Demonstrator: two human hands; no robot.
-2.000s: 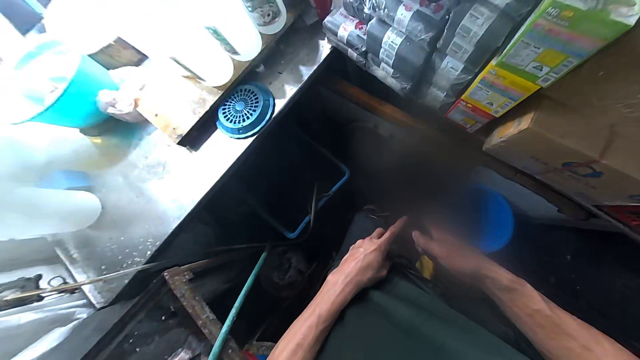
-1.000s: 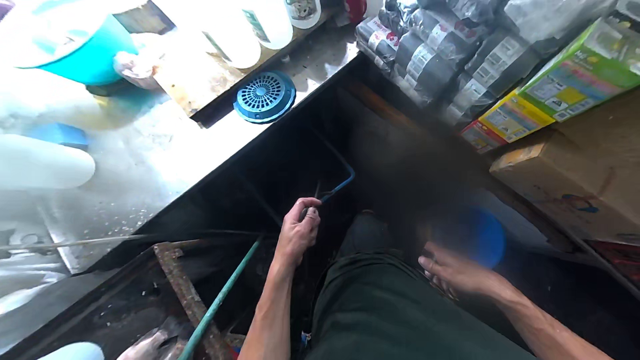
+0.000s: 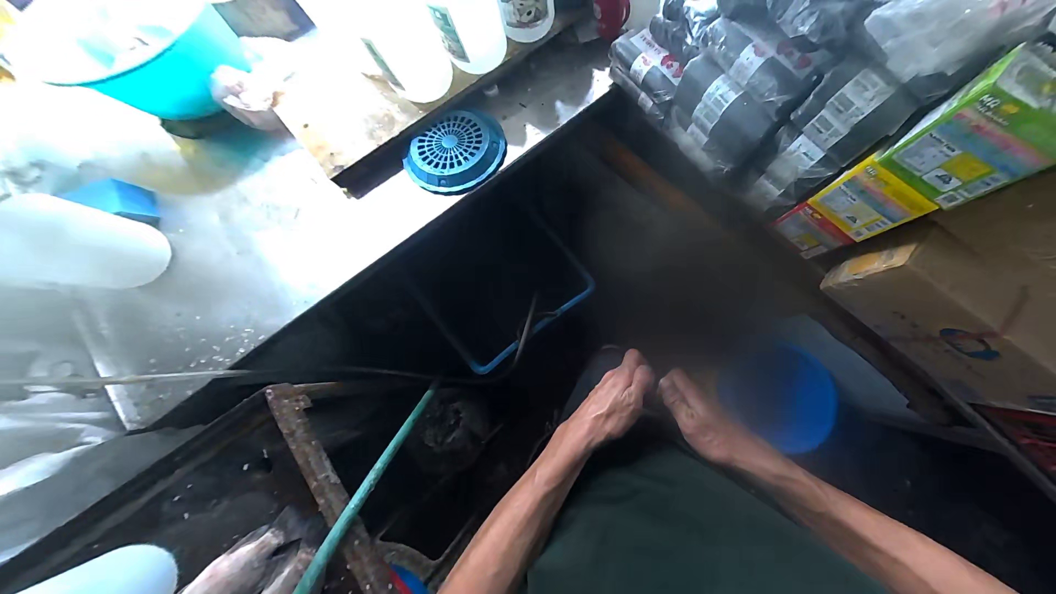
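Observation:
My left hand [image 3: 615, 400] and my right hand [image 3: 697, 412] are close together, a small gap between them, low over my lap. The fingers of both are curled; whether they hold something small is not clear in the dark. A round blue plastic lid or container [image 3: 780, 400] lies just beyond my right hand, partly blurred. Up and left of my left hand is a blue metal bar frame [image 3: 536, 330] with a thin dark rod or wire across it. Dark green cloth [image 3: 685, 520] covers my lap.
A round blue vented plastic cover [image 3: 455, 153] sits on the metal counter [image 3: 239, 272]. Left are a turquoise basin [image 3: 177, 74] and white bottles. A green pole [image 3: 371, 478] crosses a rusty metal bar [image 3: 318, 478]. Plastic-wrapped packs [image 3: 726, 107] and a cardboard box [image 3: 957, 305] stand right.
My left hand has left the blue bar frame, where it was one second ago, and moved right to beside my right hand. My right hand has stayed near the round blue thing.

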